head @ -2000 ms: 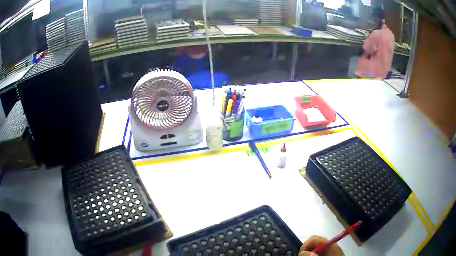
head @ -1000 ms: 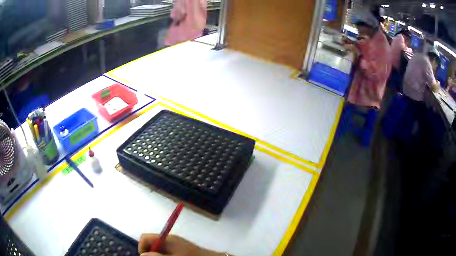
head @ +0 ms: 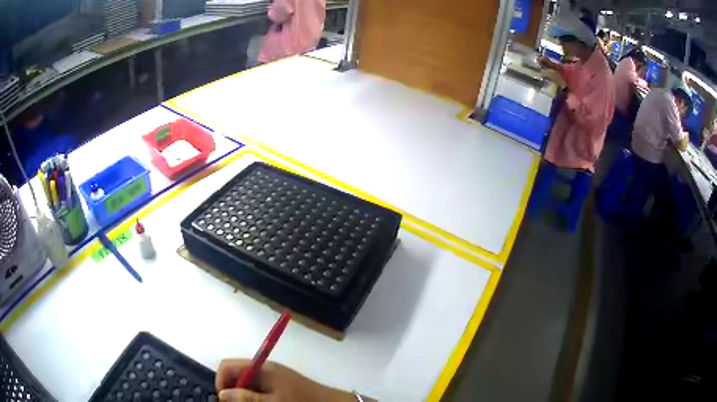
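My right hand (head: 271, 382) is at the bottom edge, closed around a red marker (head: 266, 350) that tilts up and to the right, its upper end in front of the white table. The black working tray (head: 153, 375) with round pockets and small metal parts lies just left of my hand and is cut off by the bottom edge. The hand overlaps its right side. Whether the marker's lower end touches a part is hidden. The right stack of trays (head: 291, 235) sits on brown cardboard behind my hand, with greyish parts in its pockets. My left hand is out of the picture.
A blue pen (head: 120, 257) and a small red-tipped bottle (head: 145, 240) lie and stand behind the working tray. Beyond are a blue bin (head: 116, 191), a red bin (head: 179, 148), a pen holder (head: 69, 212) and part of a fan (head: 14, 243). Several people in pink work at the right.
The view has swung to the right since two seconds ago, so the left stack is mostly out of the picture. My right hand still holds the marker. Since one second ago little has changed.
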